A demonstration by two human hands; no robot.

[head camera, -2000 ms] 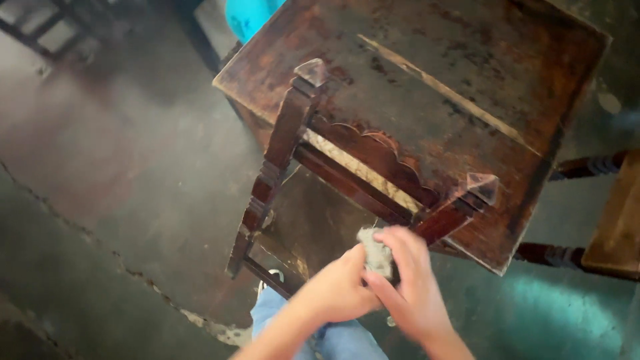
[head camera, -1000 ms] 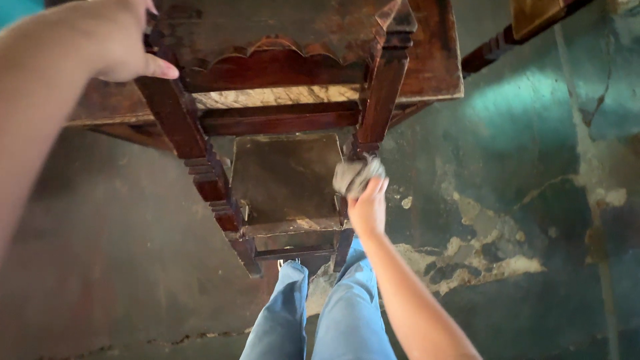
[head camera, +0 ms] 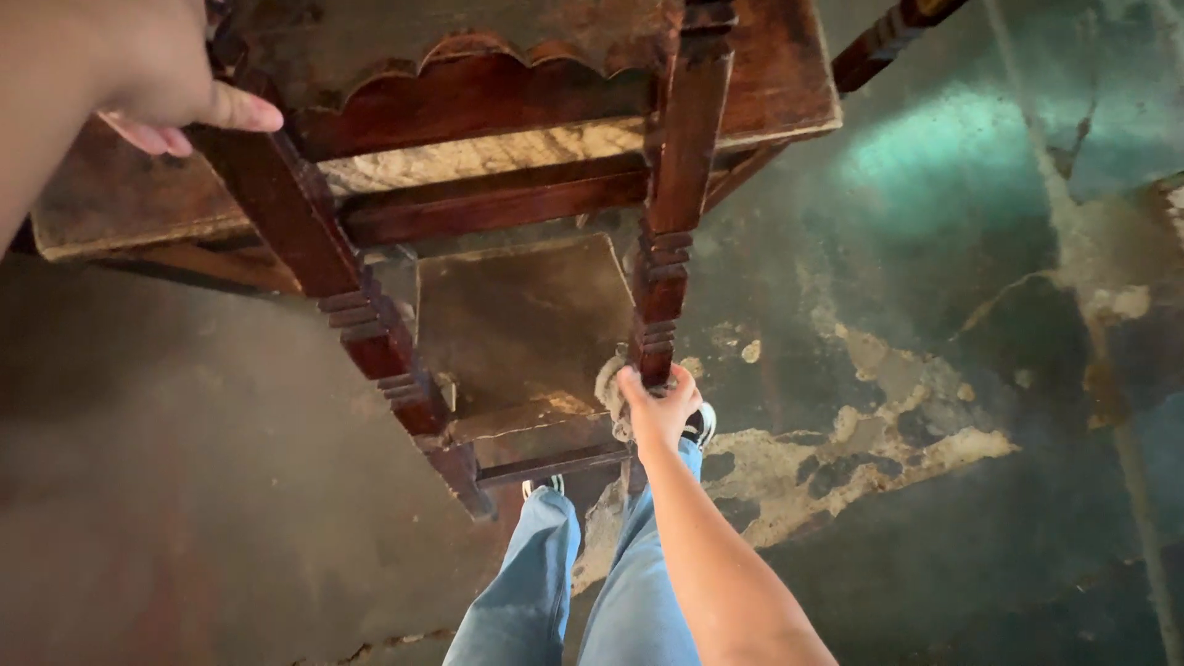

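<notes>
A dark reddish-brown wooden chair with a scalloped back rail and notched posts stands before me. My right hand wraps a grey cloth around the lower part of its right post. At the upper left, my left hand lies over the upper part of the left post, thumb or finger stretched along it; its grip is partly cut off by the frame edge. A pale, marbled strip shows between the back rails. The chair's flat brown seat lies below them.
A worn wooden tabletop is behind and beneath the chair's upper part. Another turned wooden leg enters at the top right. My jeans and shoes are close to the chair's foot. The floor is cracked and patchy.
Two seconds ago both hands were together at the cloth. My left hand has since gone to the chair's left post. My right hand has moved the cloth onto the right post and lower along it.
</notes>
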